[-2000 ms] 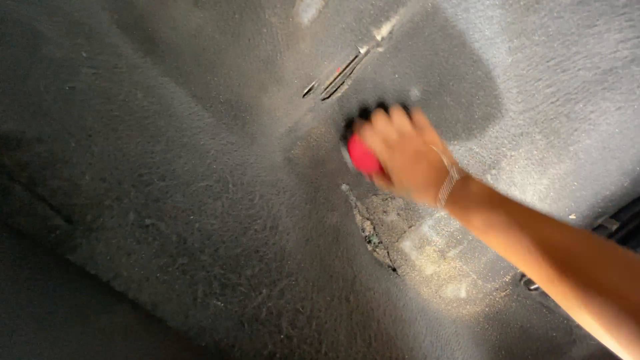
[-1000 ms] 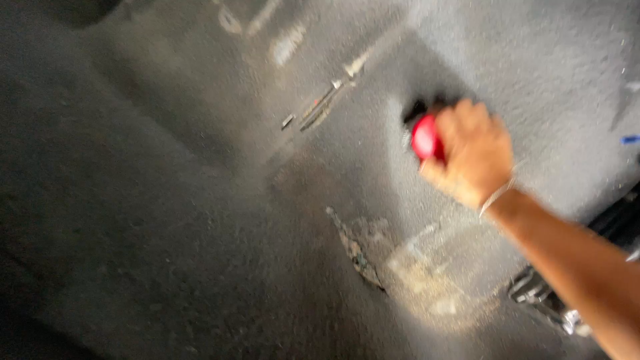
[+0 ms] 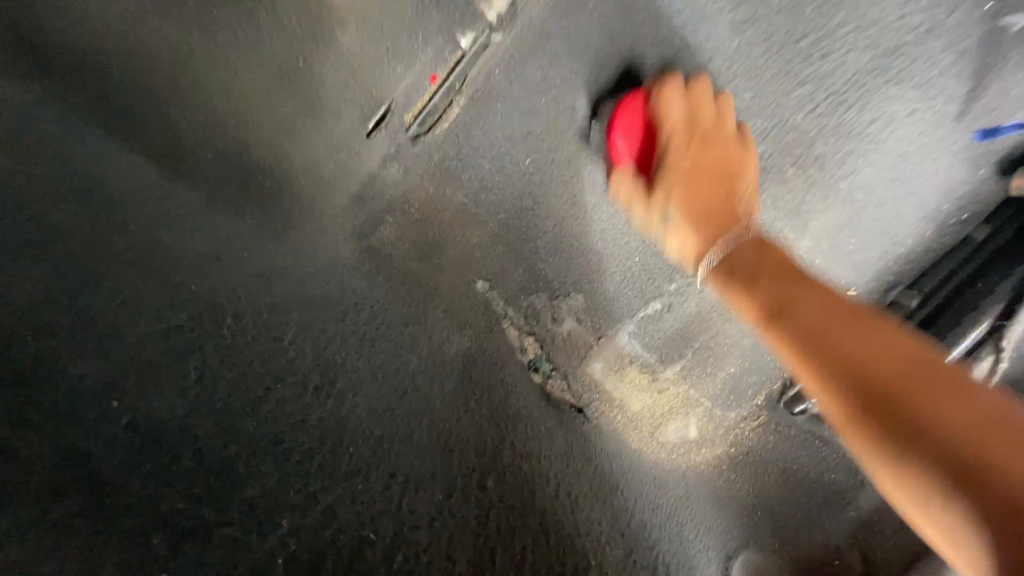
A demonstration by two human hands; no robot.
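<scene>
My right hand (image 3: 696,168) is shut on a red-backed brush (image 3: 632,136) with a dark, blurred underside, against worn dark grey carpet (image 3: 360,416). A thin light band circles the wrist. Left of the brush, a long slit (image 3: 448,84) with frayed edges runs through the carpet, beside a shorter cut (image 3: 379,118). Below the hand lies a ragged tear (image 3: 532,360), with a pale, sandy dirt patch (image 3: 664,408) at its right. My left hand is not in view.
Dark rail-like parts with shiny metal (image 3: 968,340) stand at the right edge, partly behind my forearm. A small metal piece (image 3: 796,400) shows beside the forearm. A blue object (image 3: 998,131) lies at the upper right.
My right hand has moved the brush rightward over the carpet, away from the slit, compared with two seconds ago. It keeps its hold on the brush. The view has shifted.
</scene>
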